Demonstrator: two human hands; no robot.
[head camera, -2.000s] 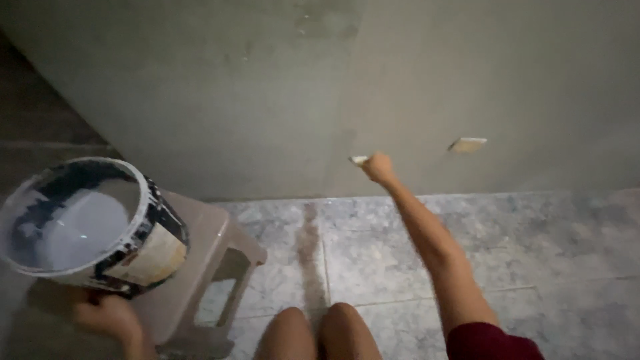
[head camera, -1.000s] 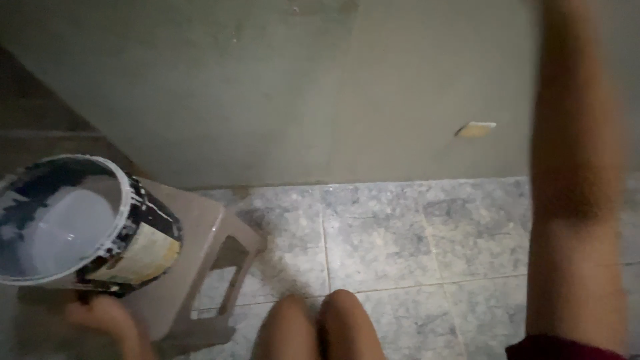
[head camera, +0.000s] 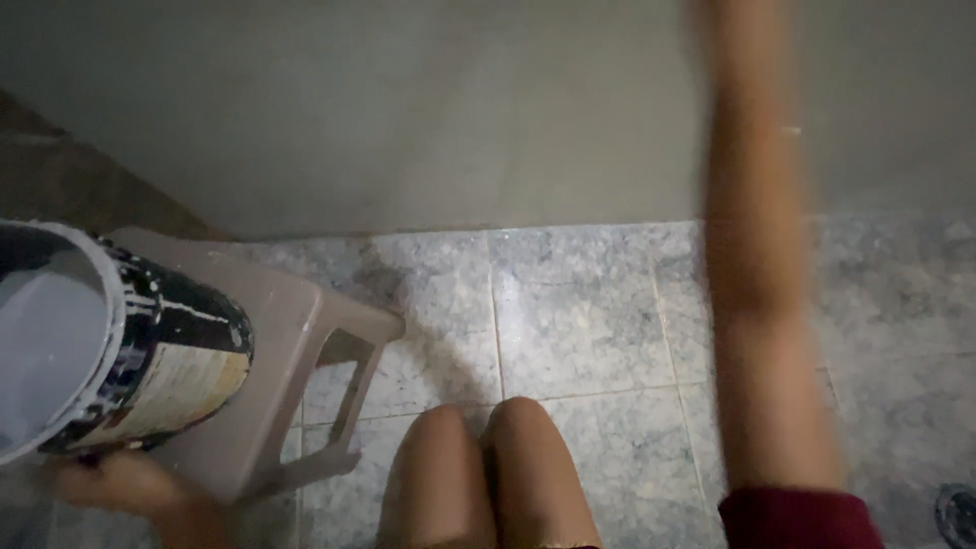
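Observation:
A black bucket (head camera: 191, 320), splashed with light paint, rests on a plastic stool (head camera: 263, 305) at the left. Pale grey liquid paint (head camera: 49, 358) shows inside it. My left hand (head camera: 114, 480) is at the bucket's lower side, its fingers partly hidden and blurred against it; whether they grip it is unclear. My right arm reaches up across the grey wall (head camera: 473, 114), and my right hand lies beyond the top edge of the view, so what it holds is hidden.
Marbled floor tiles (head camera: 579, 313) meet the foot of the wall. My bare knees are at the bottom centre. A round dark floor drain (head camera: 958, 515) lies at the far lower right. The stool's legs reach toward the middle.
My right hand, low at the wall two seconds ago with a small pale tool, has moved up and out of view. My left hand stays by the bucket.

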